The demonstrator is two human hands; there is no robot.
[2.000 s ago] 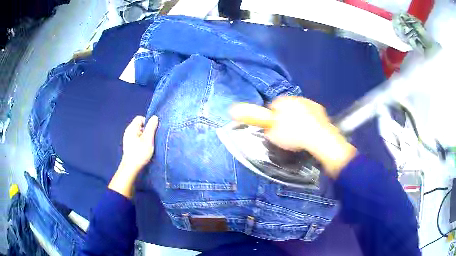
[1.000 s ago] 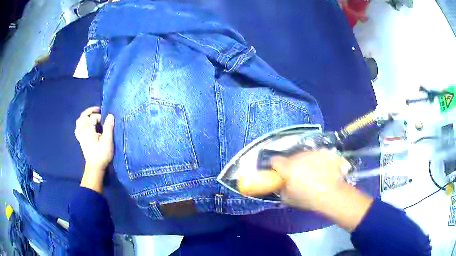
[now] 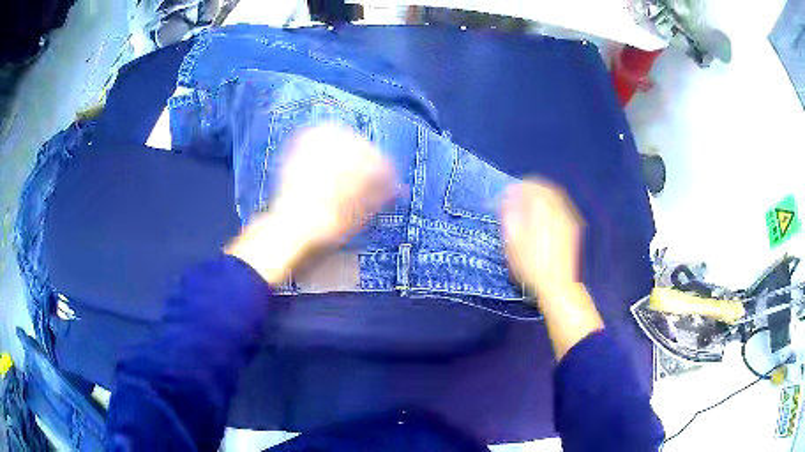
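The blue jeans [image 3: 388, 159] lie back side up on the navy-covered ironing table [image 3: 530, 97], waistband towards me and legs folded away to the upper left. My left hand [image 3: 331, 190] is strongly blurred over the left back pocket and hides part of it and of the waistband. My right hand [image 3: 543, 234] is blurred at the right edge of the jeans near the waistband. Whether either hand grips cloth cannot be made out. The steam iron [image 3: 693, 309] rests on the right with its yellow-tan handle up, and neither hand touches it.
Crumpled denim [image 3: 40, 212] hangs around the table's left end, with more denim [image 3: 62, 388] at the lower left. A red object [image 3: 634, 75] stands beyond the table's right corner. A cable runs from near the iron towards the lower right edge.
My right hand has let go of the iron, which now rests at the right. The jeans' waistband lies farther from me. My left hand has moved from beside the jeans to over them.
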